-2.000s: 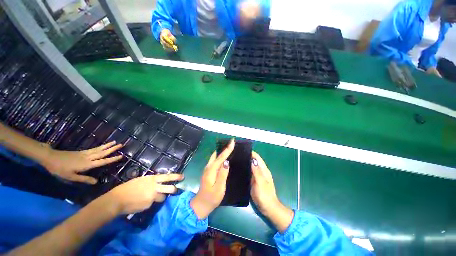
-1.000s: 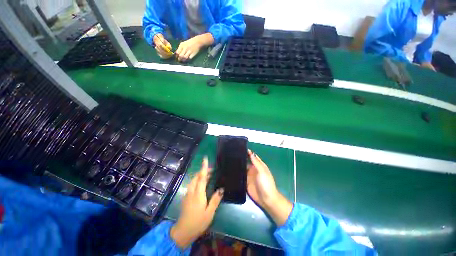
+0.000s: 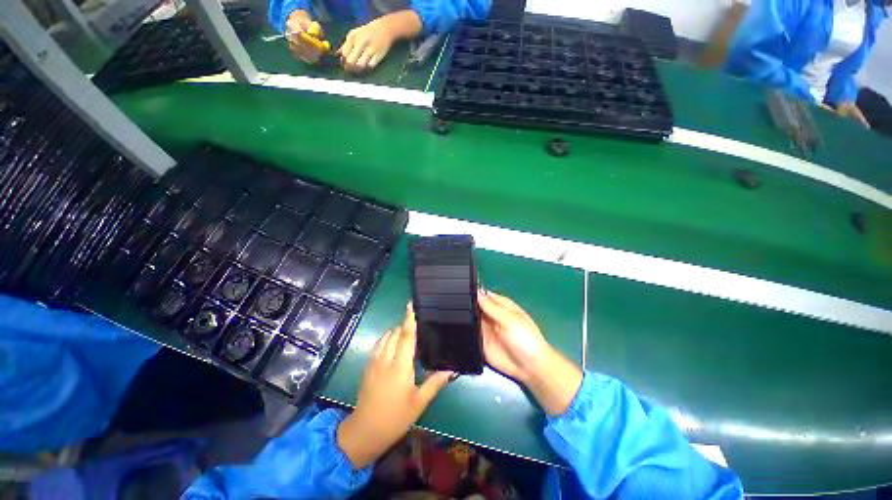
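A black smartphone [image 3: 448, 308] is held upright over the green bench, its screen showing faint grey bands. My left hand [image 3: 386, 391] holds its lower left side, with the thumb at the bottom edge. My right hand [image 3: 523, 347] holds its right side; some of the fingers are hidden behind it. A glossy black blister tray [image 3: 313, 249] lies to the left of the phone, with several round black parts [image 3: 272, 300] in its lower pockets.
A tall tray stack [image 3: 59, 195] and a grey post [image 3: 93, 98] stand at left. Round parts [image 3: 557, 147] lie along the belt [image 3: 391, 156]. Across it are another tray [image 3: 553, 78] and two people; one holds a yellow-handled tool [image 3: 315, 39]. A blue sleeve [image 3: 68, 361] is at lower left.
My left hand has closed onto the phone's lower left side, and its screen now shows grey bands. The belt parts have shifted right. The neighbour's hands seen earlier over the near tray are gone.
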